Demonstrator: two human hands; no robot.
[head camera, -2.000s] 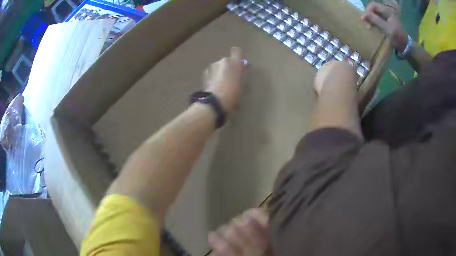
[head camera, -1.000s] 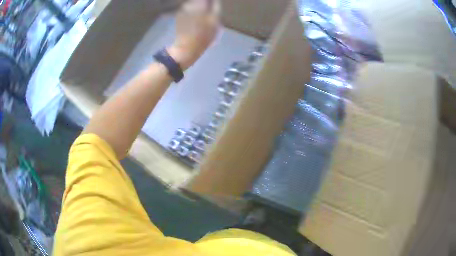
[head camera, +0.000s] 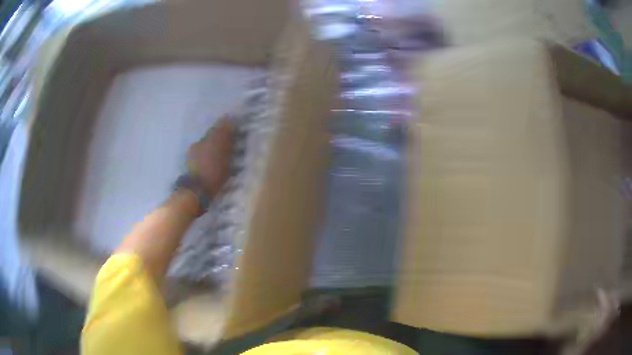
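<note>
My left hand (head camera: 211, 156), bare with a dark wristband, reaches down into the smaller brown carton (head camera: 287, 187). It is blurred, beside the small silvery metal parts (head camera: 215, 239). Its fingertips are unclear, so I cannot tell whether it holds a part. The parts lie in a band along the carton's right wall, on a pale layer sheet (head camera: 132, 149) that shows bare to the left. My right hand is not in view.
Bubble wrap (head camera: 357, 201) lies between the smaller carton and the creased flap (head camera: 481, 194) of a brown carton on the right. White sheets are at the left edge. A blurred pinkish shape at the lower right is unclear.
The view has swung from the larger carton to the smaller one, then further right. My left hand has come down from the carton's far side to beside the parts.
</note>
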